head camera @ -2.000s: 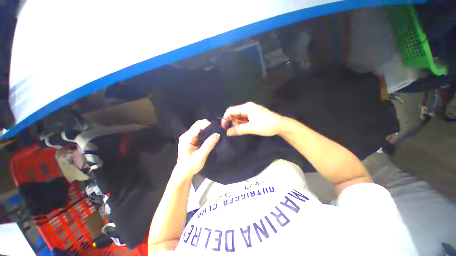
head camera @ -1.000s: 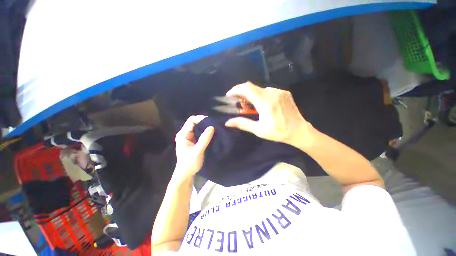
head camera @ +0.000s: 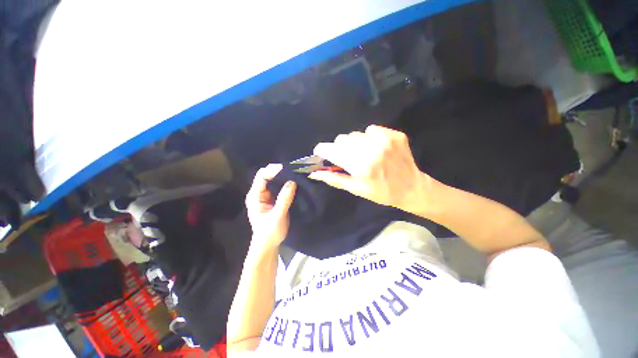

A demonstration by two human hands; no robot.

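Note:
The navy garment (head camera: pixel 336 224) lies bunched in the lap. My left hand (head camera: pixel 269 206) pinches its edge between thumb and fingers. My right hand (head camera: pixel 378 168) is closed on the thread snips (head camera: pixel 308 166). The silvery blades point left, slightly apart, at the cloth close to my left fingertips. The red-orange handle is mostly hidden under my right fingers. Any loose thread is too fine to make out.
The white table top (head camera: pixel 182 63) with a blue edge spans the top. A red plastic crate (head camera: pixel 80 241) holding dark cloth is at lower left. Dark garments (head camera: pixel 490 147) lie to the right. A green plastic basket (head camera: pixel 584 38) is at upper right. A brown cardboard-like piece (head camera: pixel 185 170) lies left.
The snips' blades, hidden in my right hand at first, came out and now lie lower, near my left fingertips. My left hand has barely moved. The view has turned slightly.

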